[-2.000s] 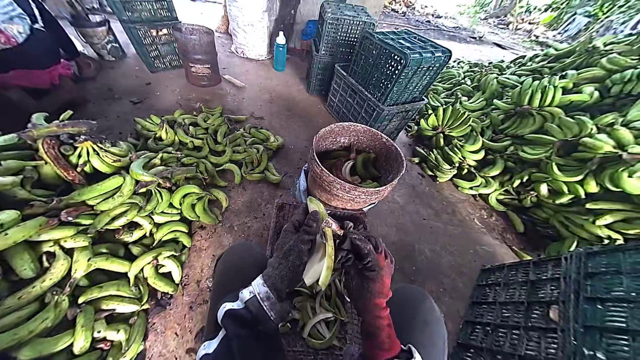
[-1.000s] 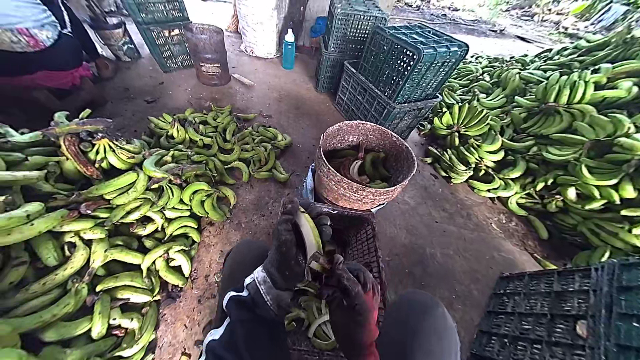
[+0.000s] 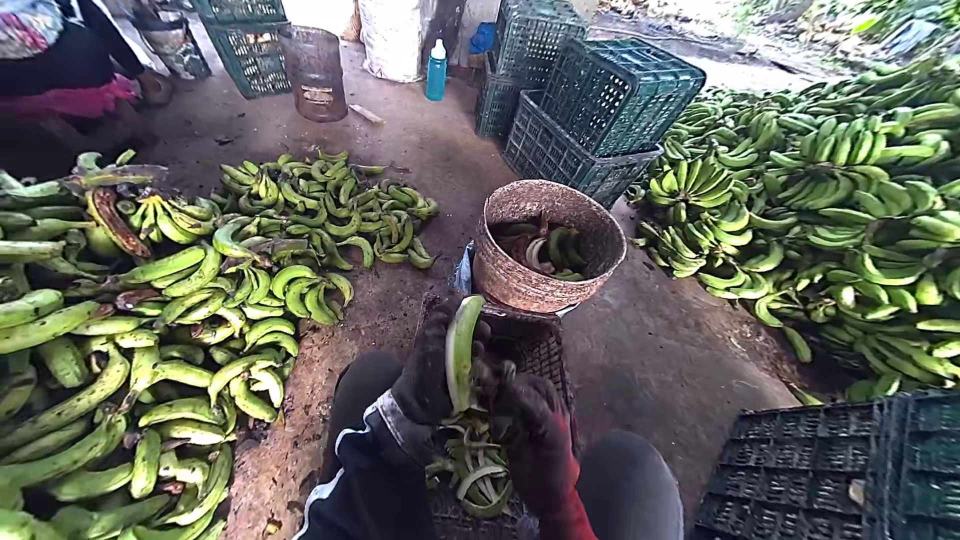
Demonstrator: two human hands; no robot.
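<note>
My left hand, in a dark glove, grips a green plantain that stands nearly upright, with a pale strip along its left side. My right hand, in a dark and red glove, is closed near the fruit's lower end; whether it holds a tool is hidden. Below both hands, strips of green peel lie on a dark plastic crate between my knees. Just beyond the crate stands a round, crusted tub with plantain pieces and peel inside.
Loose green plantains cover the floor at left; a large heap of bunches lies at right. Green plastic crates are stacked behind the tub, and another crate stands at lower right. A blue bottle stands farther back. A person is at upper left.
The plantain in my left hand is more upright and shows less pale surface than two seconds ago. My right hand stays close to its lower end.
</note>
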